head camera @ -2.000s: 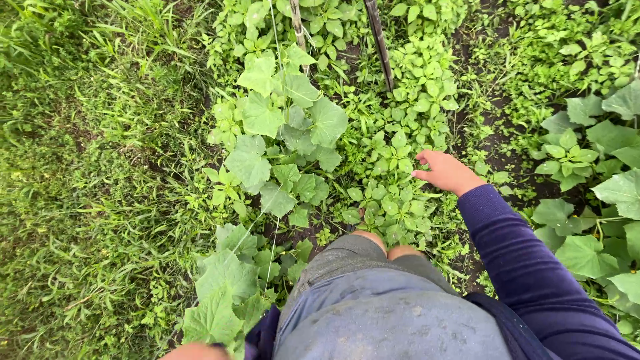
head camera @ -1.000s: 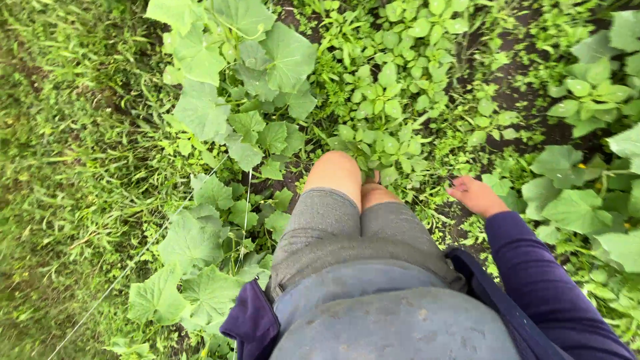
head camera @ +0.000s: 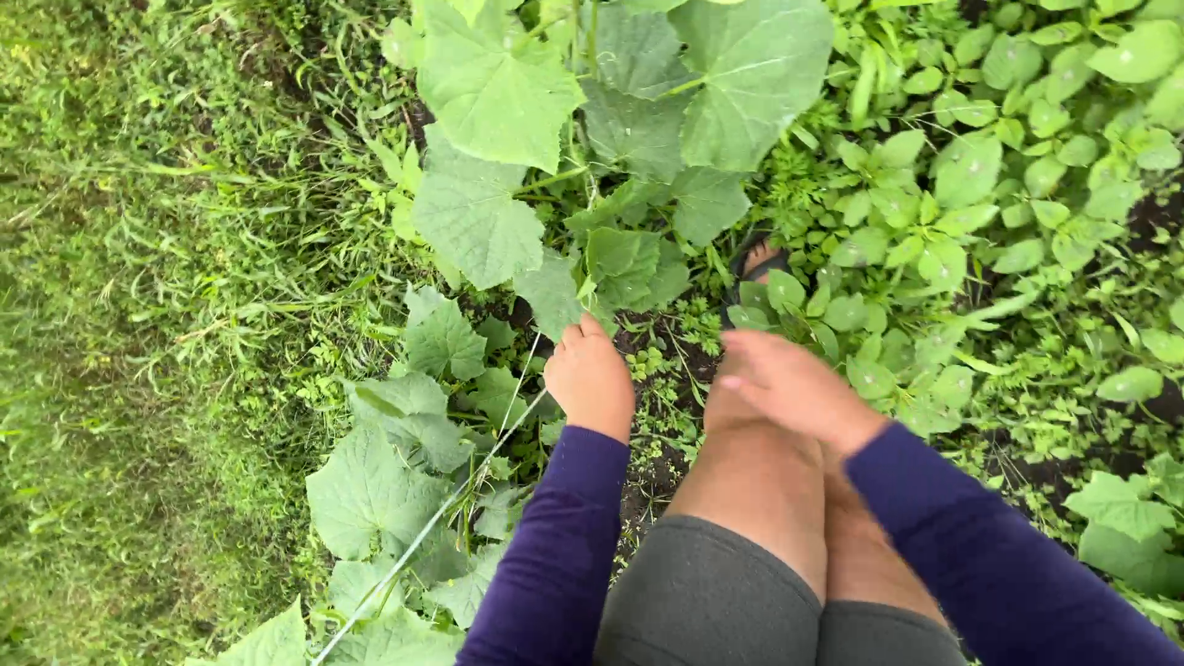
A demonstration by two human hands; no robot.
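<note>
My left hand (head camera: 590, 377) is among the broad-leaved vine plants, at the lower edge of a vine leaf (head camera: 552, 294). Its fingers are curled, with the fingertips partly hidden, and a pale string (head camera: 435, 523) runs from beside it down to the lower left. Whether it grips the string or the leaf is not clear. My right hand (head camera: 791, 384) hangs above my knee, slightly blurred, its fingers stretched forward and nothing seen in it. Large lobed vine leaves (head camera: 499, 88) spread above my left hand, and more vine leaves (head camera: 370, 486) lie below it along the string.
Grass and low weeds (head camera: 185, 324) cover the ground at the left. Leafy weeds (head camera: 925, 213) grow thickly at the right. My foot in a dark sandal (head camera: 766, 261) stands beside the vines. More lobed leaves (head camera: 1124, 518) are at the right edge.
My left hand, out of view a second ago, has come in among the vines. My right hand has moved in over my knee. The view has shifted closer to the vines.
</note>
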